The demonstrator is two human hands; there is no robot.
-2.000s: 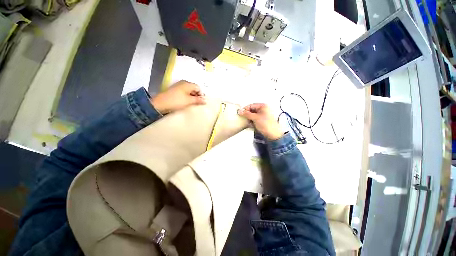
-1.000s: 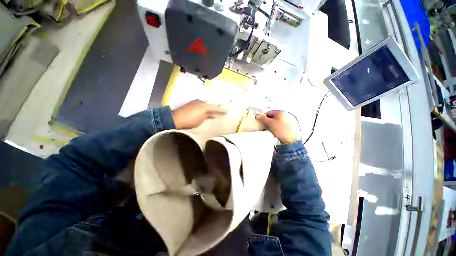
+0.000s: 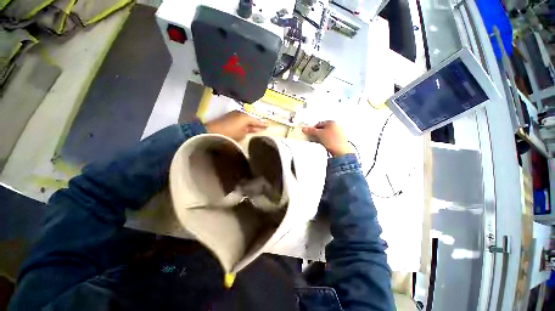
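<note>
A beige workpiece (image 3: 307,176), rolled into an open tube with folds inside, lies in front of me over the table edge. A small yellow tip shows at its lowest corner. My left hand (image 3: 237,125) rests on its far edge at the left, fingertips on the fabric. My right hand (image 3: 330,136) pinches the same far edge at the right. The edge between them lies at the yellow clamp frame (image 3: 283,99), below the sewing machine head (image 3: 238,54) with its dark grey cover and red logo. The seam near my fingers is partly blurred by glare.
A control screen (image 3: 440,91) stands at the right, with a black cable (image 3: 380,144) running down from it. A stack of beige workpieces with yellow edges (image 3: 58,17) lies at the upper left. A dark grey plate (image 3: 115,85) is on the table at left. A red switch (image 3: 176,34) is on the machine.
The far edge of the workpiece and both hands have moved forward to the clamp frame. The near part has turned more upright, showing its open end. The camera view has shifted.
</note>
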